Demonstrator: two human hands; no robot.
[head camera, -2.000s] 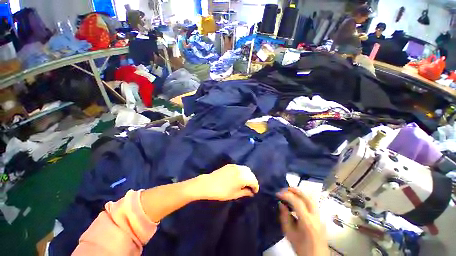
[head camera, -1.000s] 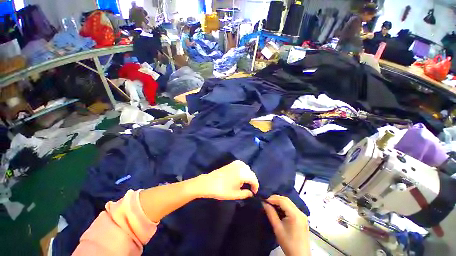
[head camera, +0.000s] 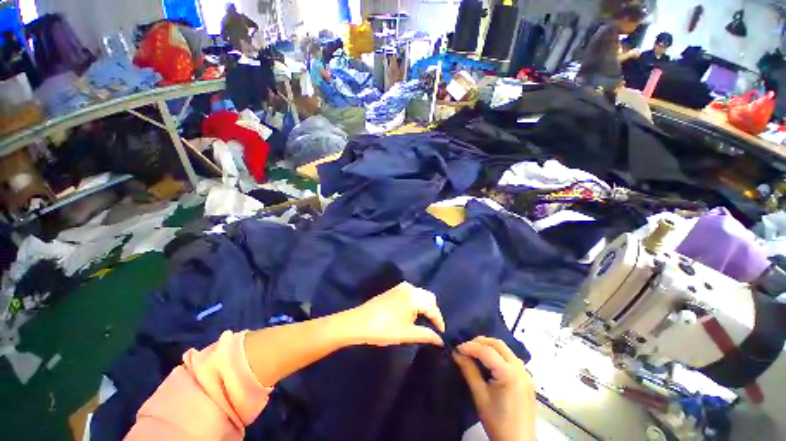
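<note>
A navy garment (head camera: 362, 258) lies in a large heap in front of me and over the left side of the machine table. My left hand (head camera: 398, 317) pinches a dark edge of the garment at the centre. My right hand (head camera: 498, 379) pinches the same edge just to the right, fingertips close to the left ones. The held edge is left of the white sewing machine (head camera: 664, 293), away from its needle area. Small light-blue strips (head camera: 209, 312) show on the cloth. The exact fold between the fingers is too small to tell.
A tool with a red-brown handle (head camera: 645, 397) lies on the white machine bed (head camera: 564, 366). Purple cloth (head camera: 726, 245) lies behind the machine. A black cloth pile (head camera: 586, 129) and white scraps are behind the heap. People are at the back, one standing (head camera: 606, 52) at the right.
My right hand has moved left from beside the machine, its fingers closing on the dark edge next to my left hand. My left hand has stayed nearly in place.
</note>
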